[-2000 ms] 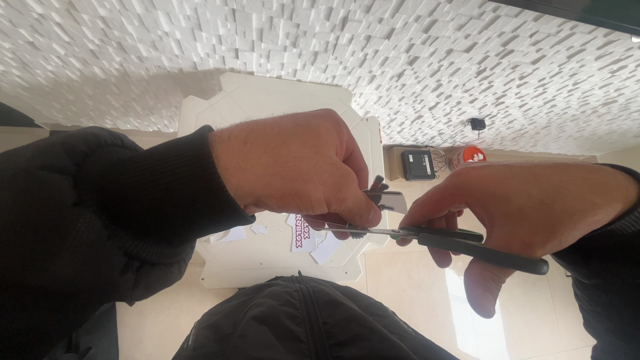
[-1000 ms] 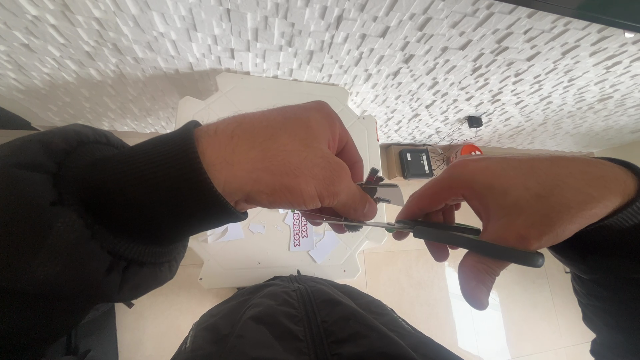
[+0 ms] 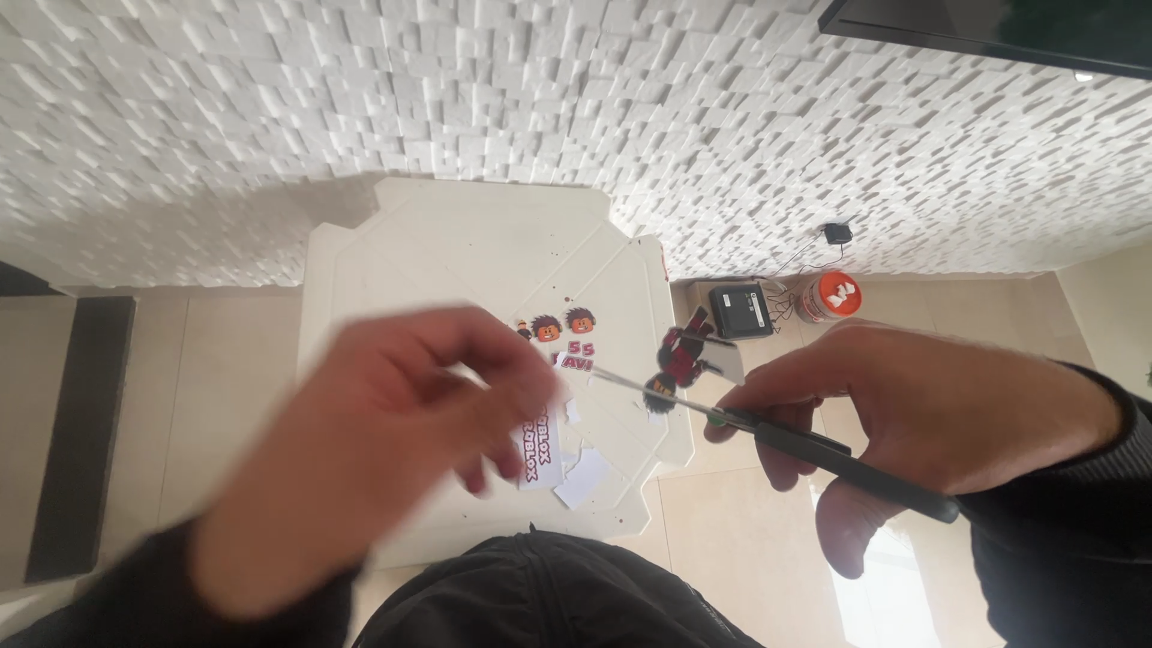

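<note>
My right hand holds black-handled scissors, their blades pointing left over the table. A paper cutout of a dark red and black cartoon figure, with some white paper at its edge, hangs beside the blades, near my right fingertips; what grips it is unclear. My left hand, blurred, is left of the blades, apart from the figure. A small white scrap lies at its fingertips; whether it is pinched cannot be told. Cartoon head cutouts, a lettered cutout and a printed paper strip lie on the white table.
White paper scraps lie near the table's front. Right of the table are a black box-shaped device with cables, an orange-lidded tub and a black plug adapter at the textured white wall.
My left hand has let go of the dark figure cutout and moved left, away from the scissors. Head cutouts and lettering on the table have come into view. My right hand still holds the scissors.
</note>
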